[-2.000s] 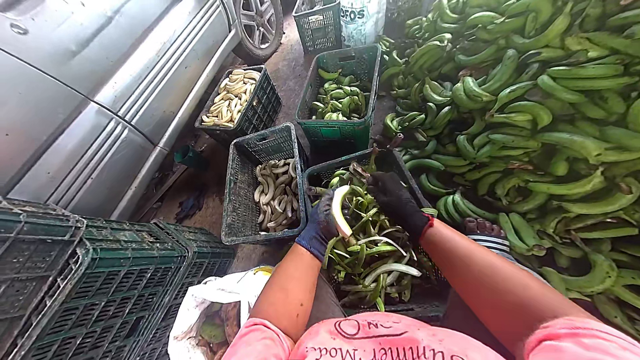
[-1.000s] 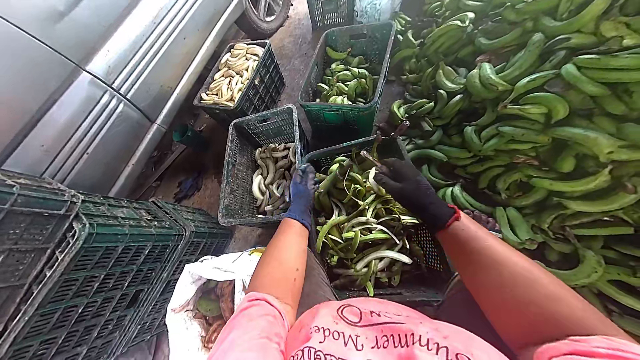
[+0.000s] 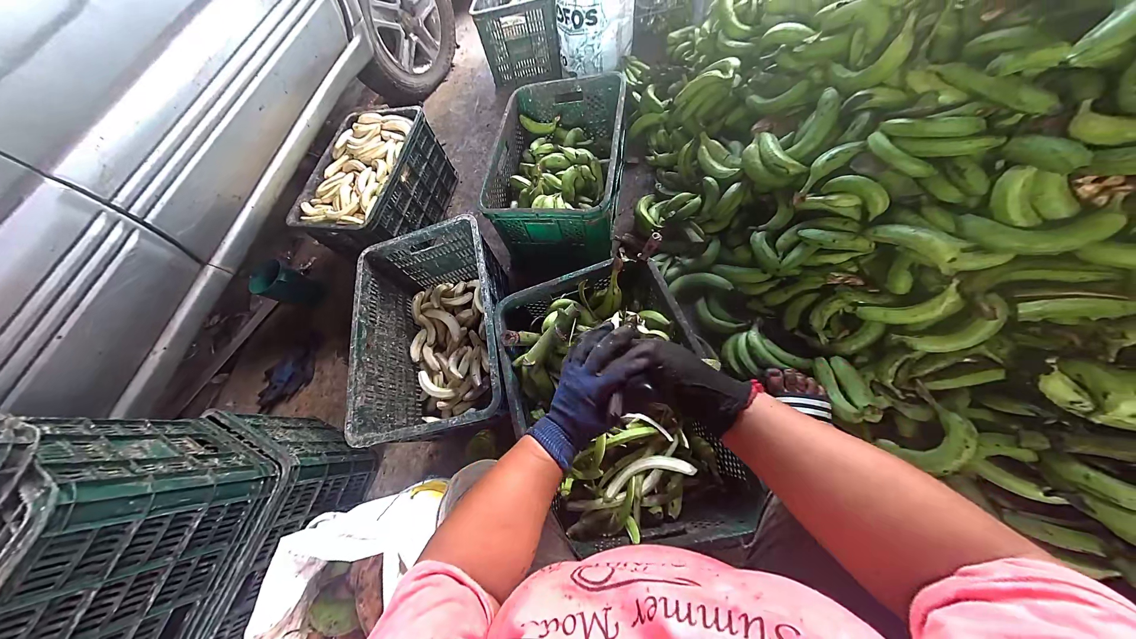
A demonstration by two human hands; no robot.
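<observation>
My left hand (image 3: 590, 382), in a blue glove, and my right hand (image 3: 688, 377), in a dark glove, meet over the crate in front of me. Their fingers overlap, and what lies between them is largely hidden. Below them, green plantain peels (image 3: 635, 479) fill the near part of the crate (image 3: 710, 524); unpeeled green plantains (image 3: 541, 355) on stems lie at its far end. Just left stands a crate (image 3: 382, 355) with peeled plantains (image 3: 451, 342). Behind it, another crate (image 3: 413, 195) holds paler peeled plantains (image 3: 355, 169).
A large heap of green plantains (image 3: 932, 222) covers the right side. Green plantains also lie in a far crate (image 3: 546, 217). Stacked crates (image 3: 151, 515) and a white sack (image 3: 328, 550) stand at the near left, a silver vehicle (image 3: 160, 177) beyond. A foot in a sandal (image 3: 803, 399) touches the heap's edge.
The hands were apart a second ago, the left one at the crate's left edge; now they are together over the crate. Stemmed green plantains now show at its far end.
</observation>
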